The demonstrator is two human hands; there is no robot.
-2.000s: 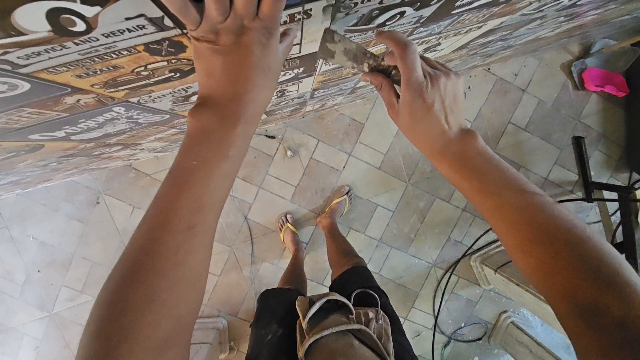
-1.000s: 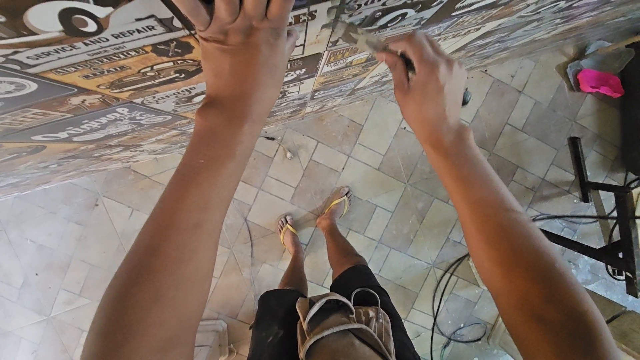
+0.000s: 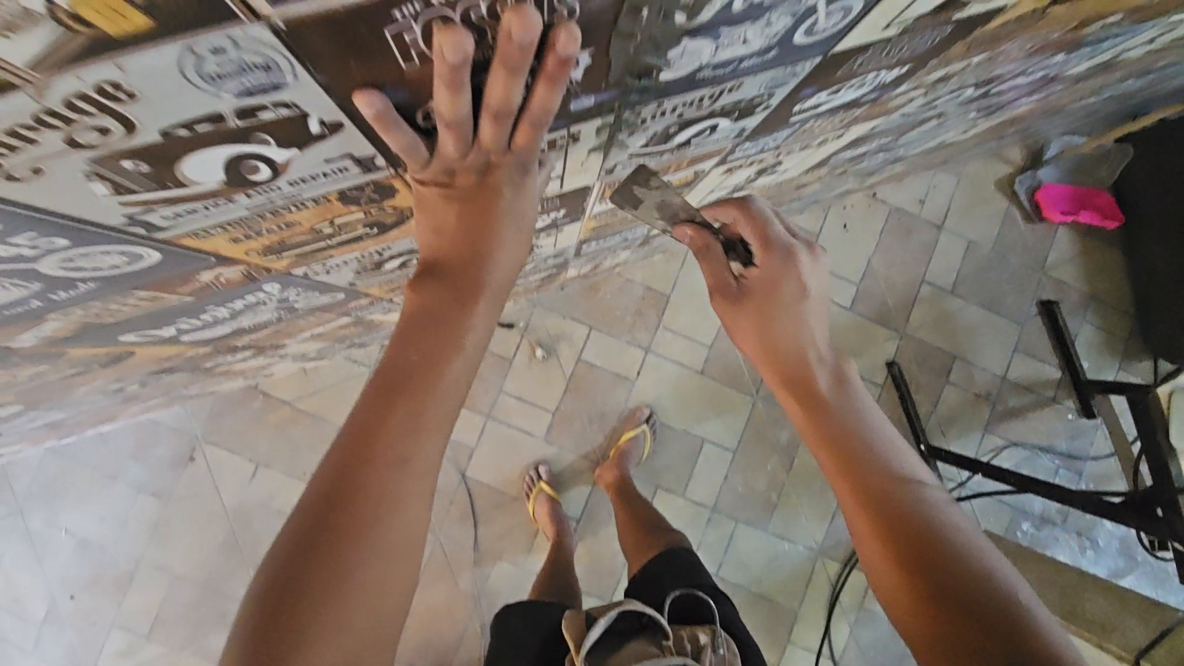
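Observation:
My left hand [image 3: 481, 139] lies with spread fingers against a wall covering [image 3: 250, 139] printed with vintage garage signs and cars. It holds nothing. To its right, my right hand [image 3: 772, 268] grips a putty knife [image 3: 655, 199] by its dark handle, which the fingers partly hide. The flat, stained metal blade points up and left, close to the printed wall; whether it touches cannot be told.
Below are the tiled floor [image 3: 712, 398] and my feet in yellow flip-flops [image 3: 541, 495]. On the right stand a black metal frame [image 3: 1027, 486], dark cables [image 3: 837, 601] and a bright pink item [image 3: 1078, 205] beside grey material.
The putty knife's blade, seen nearly edge-on a second ago, now shows its flat face. My left hand's fingers now show fully against the wall covering; earlier the frame's top edge cut them off.

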